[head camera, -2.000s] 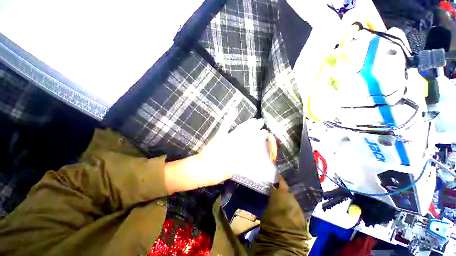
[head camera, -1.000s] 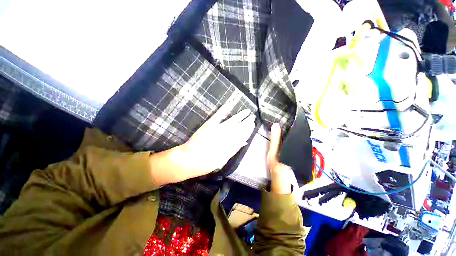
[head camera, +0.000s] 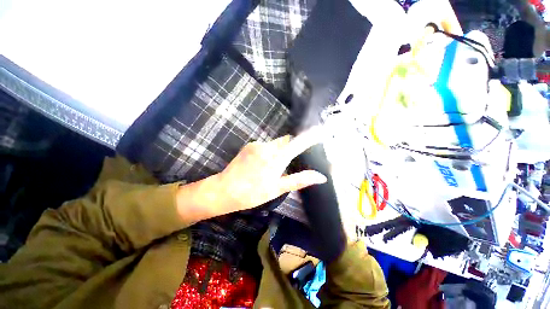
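Note:
The plaid panel (head camera: 226, 114) with dark edges lies on the white table and over its front edge. A plain black panel (head camera: 330, 45) covers its right side; blurred black fabric also hangs down towards my right sleeve. My left hand (head camera: 256, 175) lies over the lower plaid and black fabric, index finger and thumb spread apart. My right hand is hidden behind the black fabric; only its brown sleeve shows. The needle area (head camera: 335, 111) of the machine is just right of the fabric.
The white Jack machine head (head camera: 446, 102) is at the right. Scissors with yellow and red loops (head camera: 366, 199) lie below it, with dark jagged strips (head camera: 389, 228), a yellow ball-like item (head camera: 420, 240) and a blue cable nearby. A printed scale (head camera: 60, 111) runs along the table's front edge.
The black panel's right side has been turned leftward over the plaid, uncovering the needle area and yellow scissor loop. My left hand's fingers have spread. My right hand has gone out of sight.

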